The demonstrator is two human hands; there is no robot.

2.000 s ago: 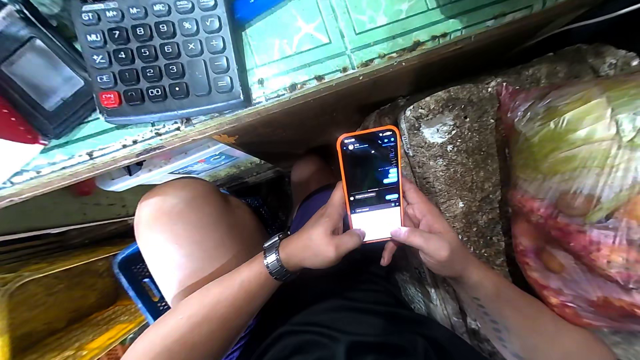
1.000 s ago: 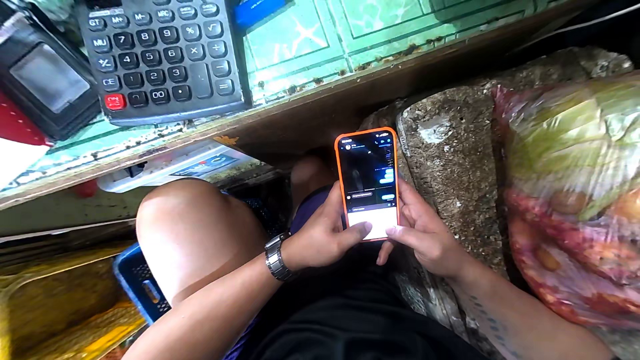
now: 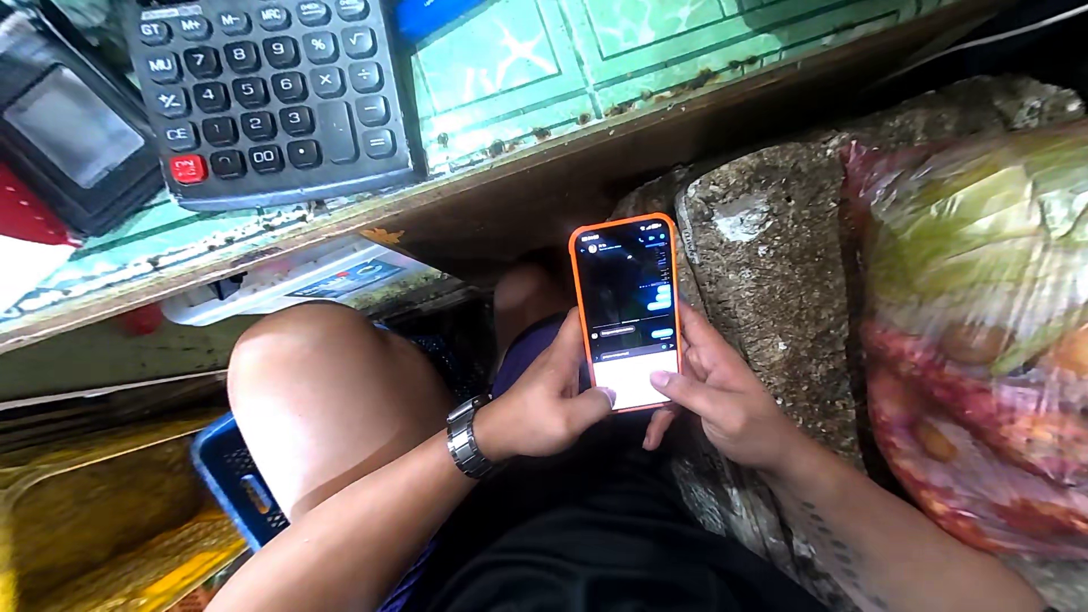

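Note:
A smartphone in an orange case (image 3: 629, 310) is held upright between both hands above my lap, its screen lit with a dark chat view and a pale keyboard area at the bottom. My left hand (image 3: 544, 404), with a metal-band wristwatch (image 3: 467, 438) at the wrist, grips the phone's left edge, the thumb at the lower left corner. Around the right edge curls my right hand (image 3: 722, 395), its thumb over the pale lower part of the screen. The fingers behind the phone are mostly hidden.
A black desk calculator (image 3: 263, 102) and a dark wallet with a clear window (image 3: 76, 127) lie on the green-patterned counter (image 3: 510, 59). Rough stone blocks (image 3: 773, 280) stand at right, beside a clear plastic bag of produce (image 3: 977, 340). A blue plastic basket (image 3: 225, 467) is low at left.

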